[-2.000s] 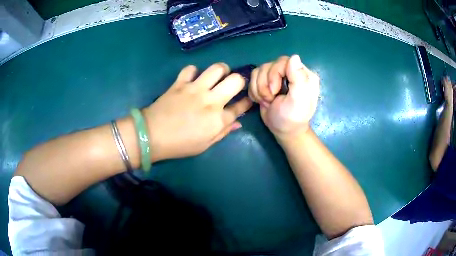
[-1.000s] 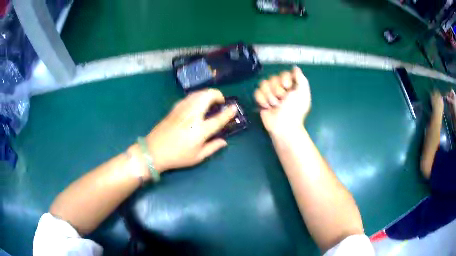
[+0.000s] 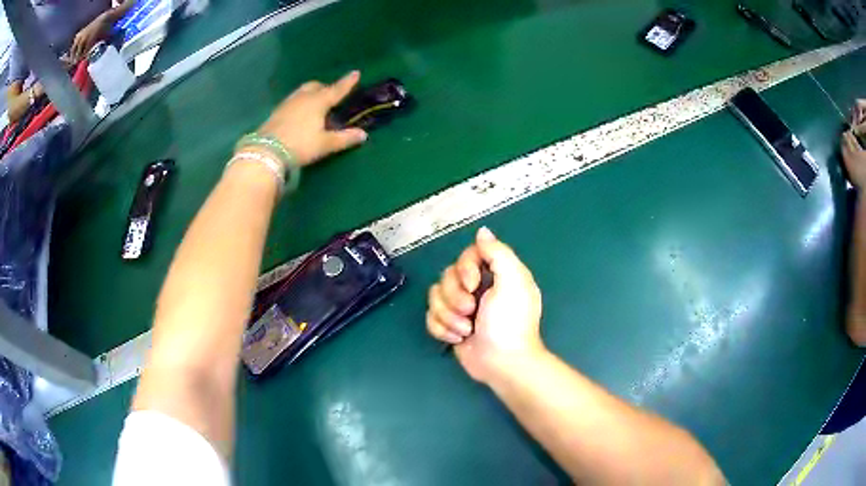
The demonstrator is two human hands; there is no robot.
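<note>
My left hand (image 3: 309,121) reaches over the green belt. Its thumb and index finger are spread on either side of the near end of an opened black phone (image 3: 380,102), which lies on the belt with a yellow strip showing; I see no firm grip. My right hand (image 3: 494,308) is a fist above the bench, closed on a small dark tool (image 3: 484,282), mostly hidden by the fingers. Stacked opened black phones (image 3: 328,296) lie across the metal rail's near edge, the top one showing a round silver disc and a silver board. My left forearm runs beside their left end.
A whitish metal rail (image 3: 570,157) divides bench from belt. Other phones lie on the belt at left (image 3: 147,209) and far right (image 3: 667,31). A slim dark bar (image 3: 774,140) lies at right. A grey post and plastic bags stand at left. Other people's hands show at right and upper left.
My left hand has moved from the bench out over the belt, where a phone now lies at its fingers. The view has turned left and shows more belt. My right hand stays a fist.
</note>
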